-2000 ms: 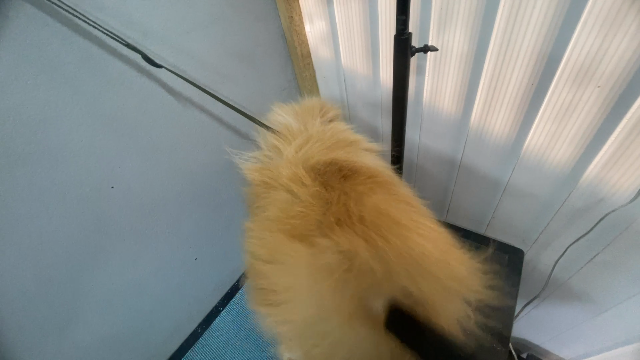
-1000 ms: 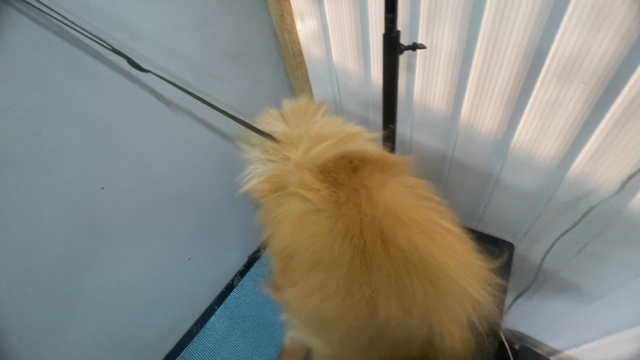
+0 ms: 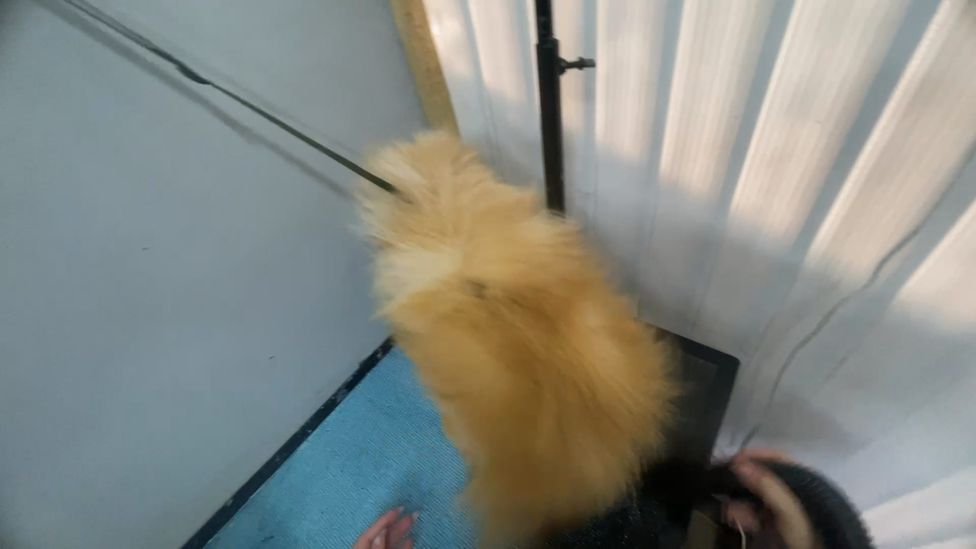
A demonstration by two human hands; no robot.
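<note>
A fluffy golden-furred dog (image 3: 526, 358) stands seen from above and behind, its head toward the corner. A thin dark leash (image 3: 297, 133) runs from the upper left to its neck. My left hand (image 3: 387, 530) shows only its fingers at the bottom edge, over the blue textured mat (image 3: 366, 427), beside the dog and apart from it, holding nothing visible. At the lower right my right hand (image 3: 770, 488) has its fingers curled around a black ribbed hose or dryer part (image 3: 820, 496), whose dark front end reaches toward the dog's rear. The dog's face and legs are hidden.
A black post with a clamp screw (image 3: 549, 114) rises behind the dog. A grey wall (image 3: 191, 267) stands close on the left, white corrugated panels (image 3: 724, 152) on the right. A thin cable (image 3: 846, 293) hangs along the panels. The table's black corner (image 3: 705, 358) shows beneath the dog.
My right hand with the black hose part has come into view at the lower right. More of my left hand's fingers shows at the bottom, now apart from the dog.
</note>
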